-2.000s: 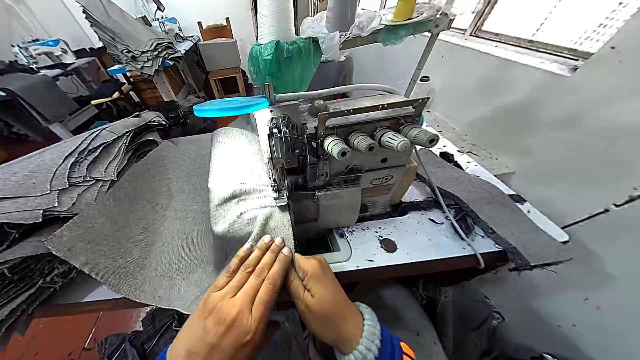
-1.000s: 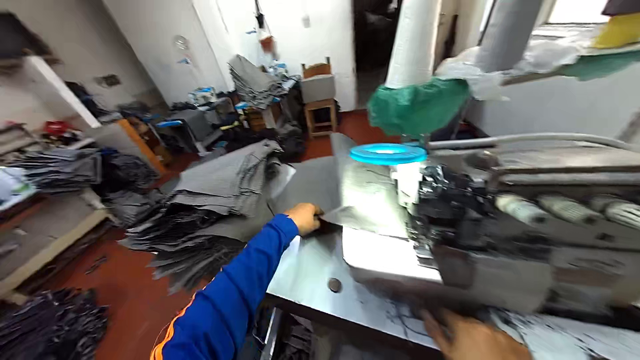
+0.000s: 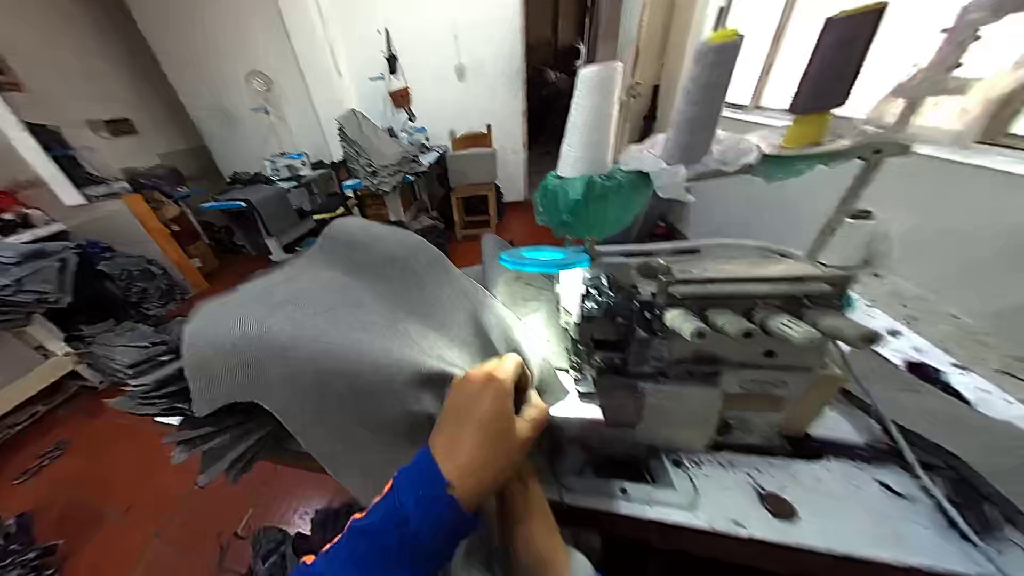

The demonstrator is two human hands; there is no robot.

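Note:
My left hand (image 3: 484,424), in a blue sleeve, pinches the edge of a grey fabric panel (image 3: 336,336) that spreads out to the left in the air. Just below and partly behind it is my right hand (image 3: 532,520); its fingers are hidden, so its hold cannot be told. Both hands are just left of and in front of the presser foot area of an overlock sewing machine (image 3: 680,384). Other grey fabric (image 3: 512,288) lies behind the lit needle area, under a blue ring (image 3: 544,258).
A stack of grey cut fabric (image 3: 224,440) sits at left, below the panel. Thread cones (image 3: 590,120) stand on a rack behind the machine. A round dark disc (image 3: 776,504) lies on the white machine table (image 3: 864,504). A wooden chair (image 3: 474,192) stands farther back.
My left hand has come from the fabric stack to the front of the machine, bringing a grey panel. My right hand has moved left from the machine's front to beside it.

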